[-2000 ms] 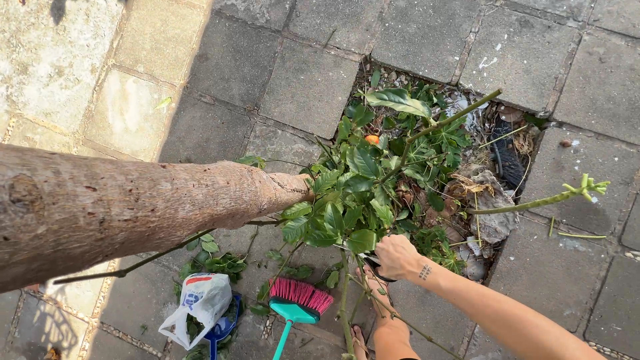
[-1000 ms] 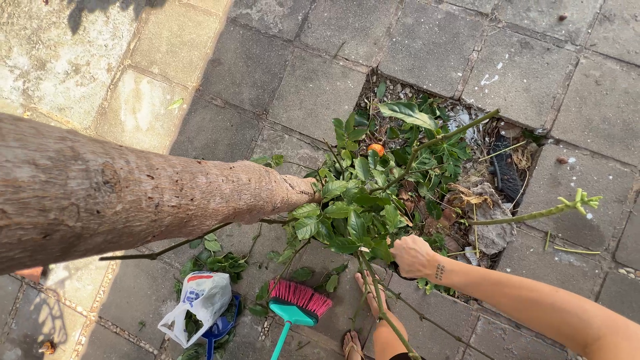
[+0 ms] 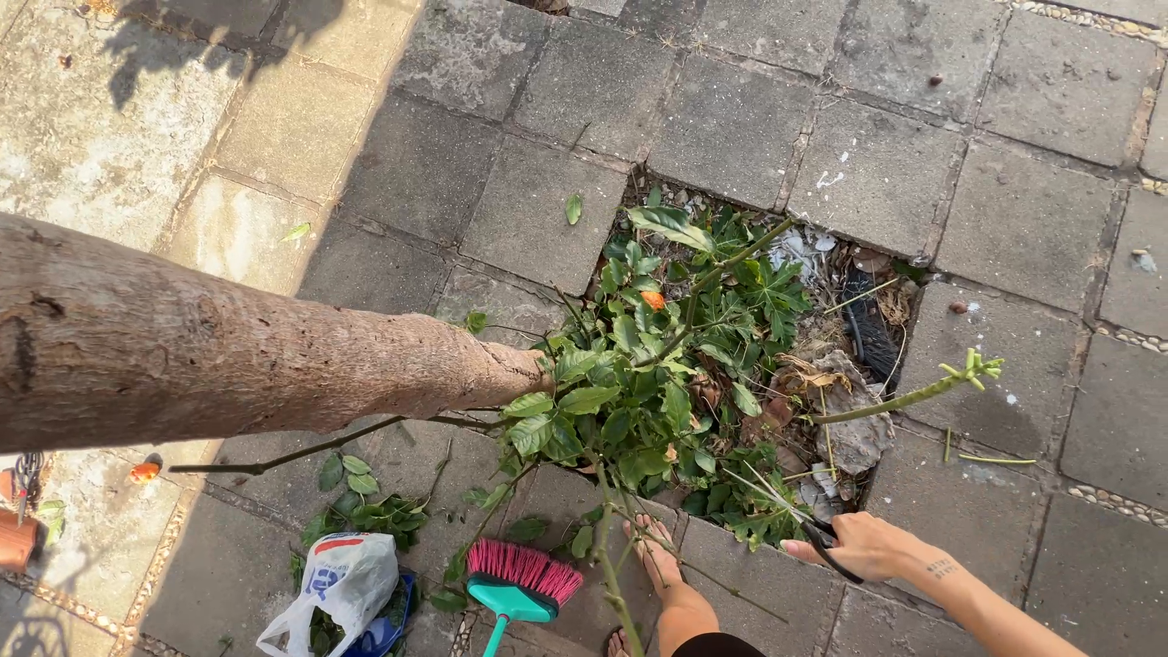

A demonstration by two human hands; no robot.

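Observation:
My right hand (image 3: 867,546) grips the black handles of a pair of scissors (image 3: 785,500), whose metal blades are spread and point up-left over the lower edge of the square planting bed. Leafy green shoots (image 3: 630,392) grow about the base of a thick tree trunk (image 3: 274,356), just left of the blades. A bare green stem (image 3: 894,401) with a budded tip leans right above the hand. Below the shoots, a thin cut-ended branch (image 3: 301,453) stretches left. My left hand is out of view.
A teal broom with pink bristles (image 3: 522,584), a white plastic bag (image 3: 342,579) and a blue dustpan (image 3: 388,630) lie at the lower left by heaped leaves (image 3: 388,516). My bare foot (image 3: 654,552) is beside the bed. Stone pavers (image 3: 712,119) surround it.
My right hand has moved from among the shoots down and right, and the scissors now show clearly. A loose leaf lies on the paver above the shoots. The view has shifted.

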